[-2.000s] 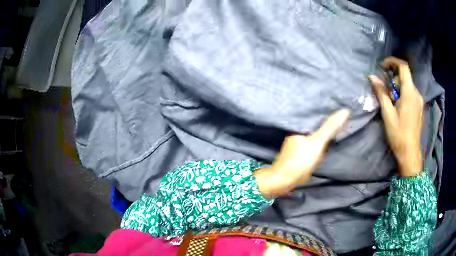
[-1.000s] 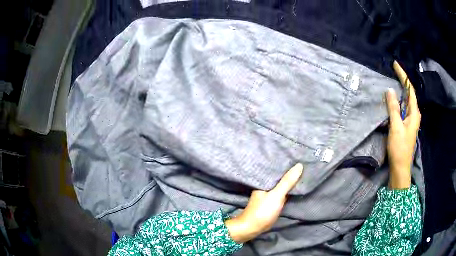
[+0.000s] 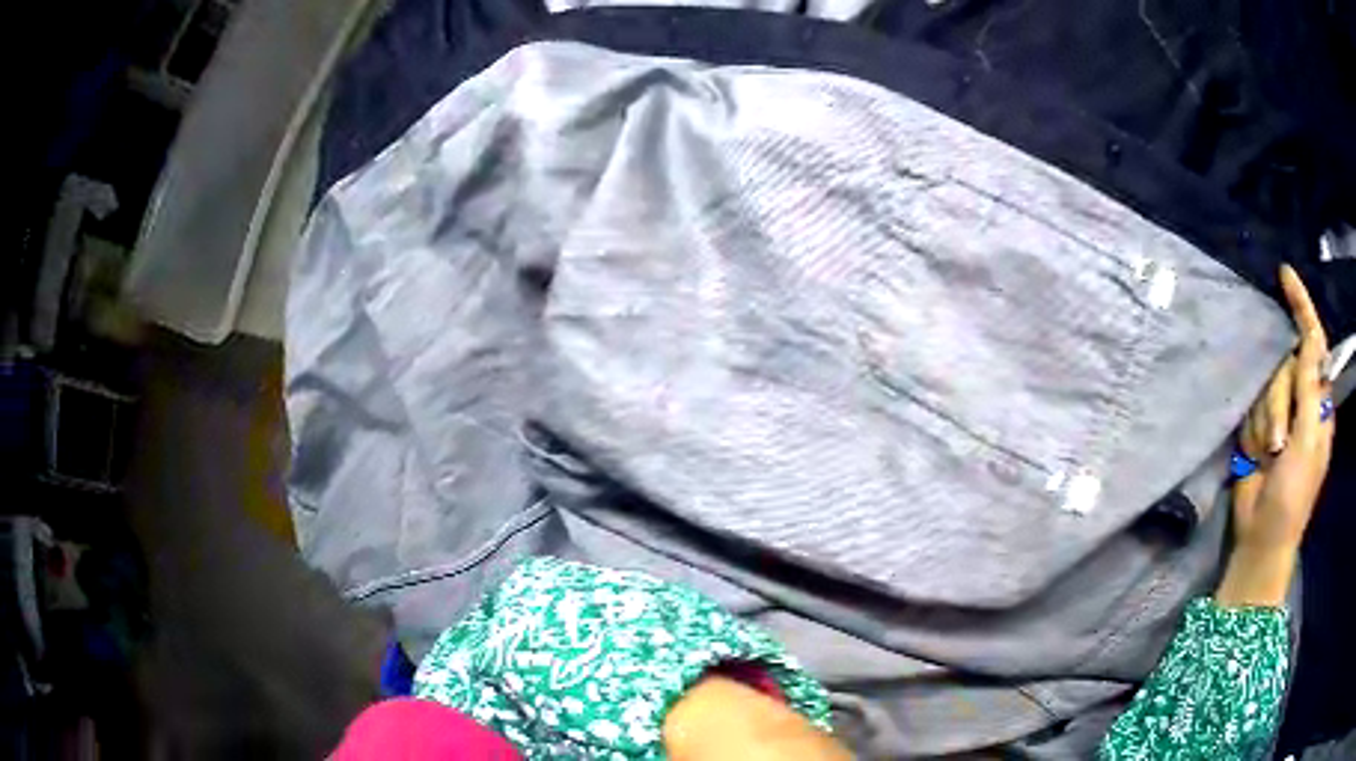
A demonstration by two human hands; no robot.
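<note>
The denim garment (image 3: pixel 714 327) lies with its paler grey inside face up. A pocket outline shows in stitch lines, with small white patches (image 3: pixel 1081 492) at two corners. My right hand (image 3: pixel 1286 431) is at the garment's right corner, fingers close together and pointing up. Blue parts of the thread snips (image 3: pixel 1243 465) show at my palm; the rest is mostly hidden. Whether my fingers also pinch the cloth cannot be told. Only my left wrist shows below the green printed sleeve; the bottom edge cuts off the hand.
Dark navy cloth (image 3: pixel 1041 67) lies behind and to the right of the grey panel. A pale board or tray (image 3: pixel 246 179) stands at the upper left. Grey-brown floor (image 3: pixel 208 491) shows at the left, with a bit of blue (image 3: pixel 396 669) below the garment's left edge.
My left hand has left the garment's lower edge and moved down out of the picture. The garment and my right hand appear farther right as the view shifts. The inside panel still lies spread.
</note>
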